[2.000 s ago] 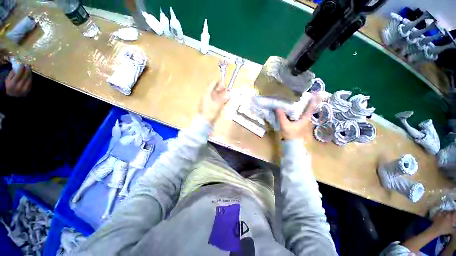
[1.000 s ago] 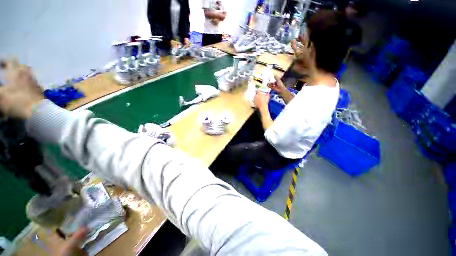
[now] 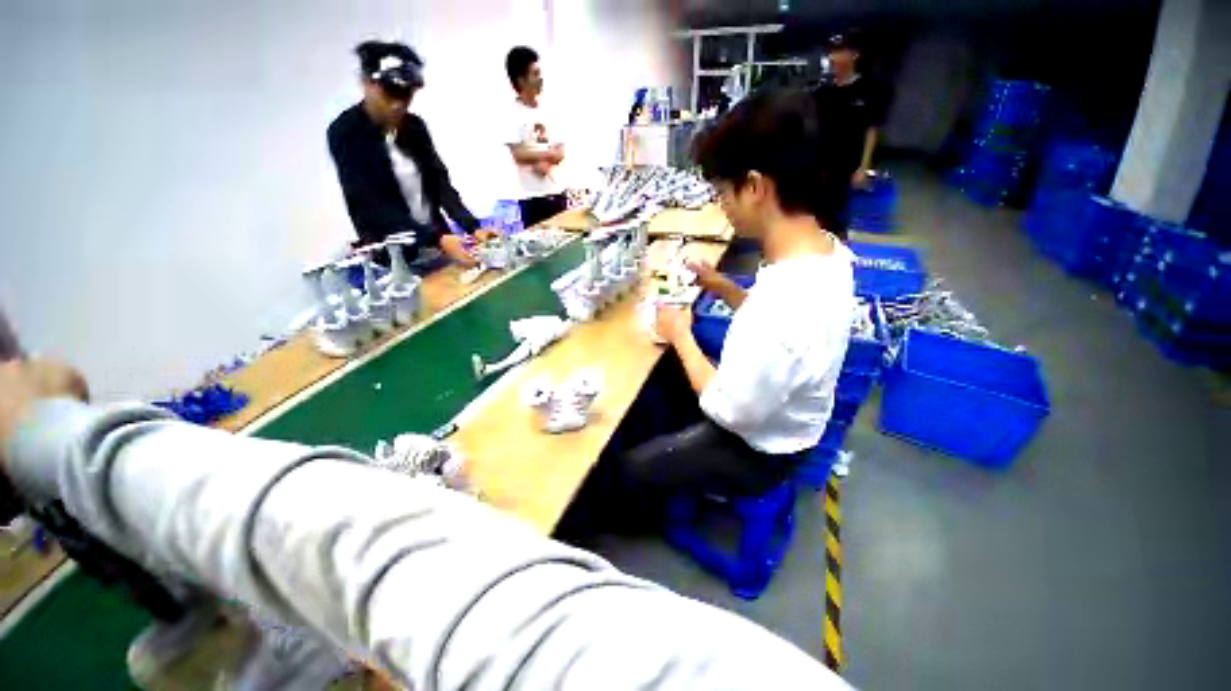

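My right arm crosses the lower left of the view. My right hand (image 3: 38, 394) is at the left edge, partly cut off, just above the black clamp arm (image 3: 115, 560); its fingers and any grip are hidden. The pale pressing block (image 3: 176, 651) is at the clamp arm's lower end. A whitish plastic shell (image 3: 284, 661) shows beside it, blurred and partly covered by my sleeve. My left hand is out of the picture.
A green conveyor (image 3: 446, 354) runs beside the brown bench (image 3: 520, 473). Ring-ended sleeves (image 3: 564, 402) and a limb-shaped part (image 3: 520, 346) lie ahead. A seated coworker (image 3: 790, 338) is on the right, by blue crates (image 3: 961, 398). Other people stand farther back.
The view has swung up and right along the line. My right hand now sits lower at the left edge. My left hand has left the picture.
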